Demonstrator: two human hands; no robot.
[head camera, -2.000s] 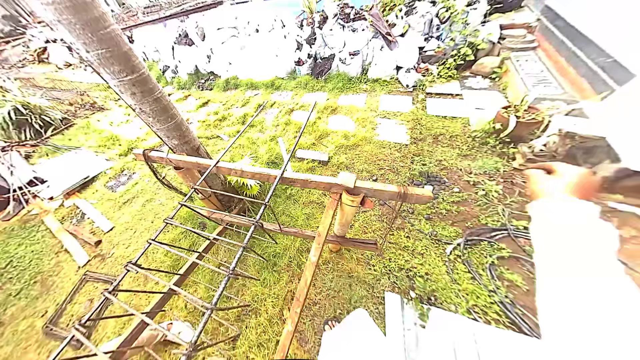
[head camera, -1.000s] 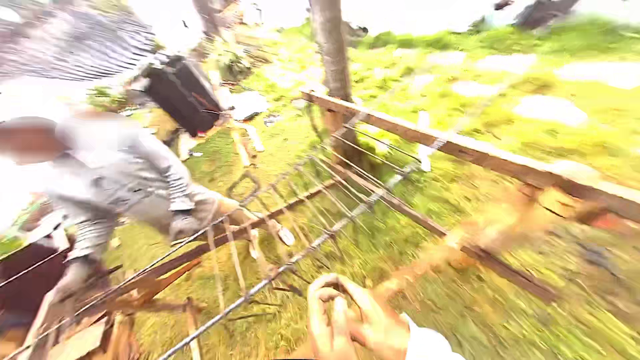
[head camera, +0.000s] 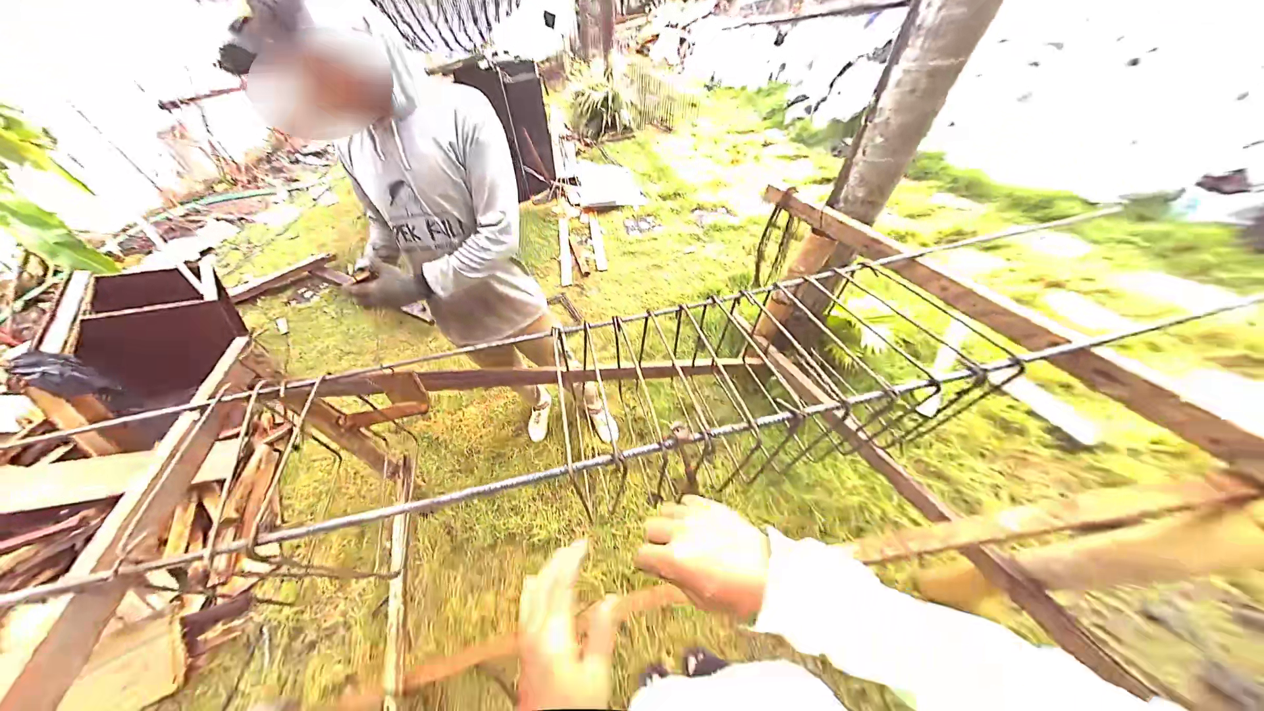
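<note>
A rebar cage (head camera: 632, 454) of long bars and bent stirrups rests on wooden supports across the view. My right hand (head camera: 706, 555), in a white sleeve, is closed around a small brown metal tool (head camera: 684, 459), possibly pincers, whose upper end rises beside the near long bar among the stirrups. Lower and to its left is my left hand (head camera: 565, 632), fingers apart and raised, with nothing visible in it. Several stirrups (head camera: 711, 385) stand close together beyond my hands; others hang farther left, over the wood pile.
A person in a grey hoodie (head camera: 444, 188) stands beyond the cage, gloved hands together at the waist. A timber crossbeam (head camera: 987, 306) runs by a tree trunk (head camera: 899, 128) at right. Scrap wood (head camera: 148, 642) lies lower left, near a dark box (head camera: 158, 336).
The view has swung left along the cage. The other person, leaning low beside the cage one second ago, now stands more upright. Both my hands are now in view below the near bar.
</note>
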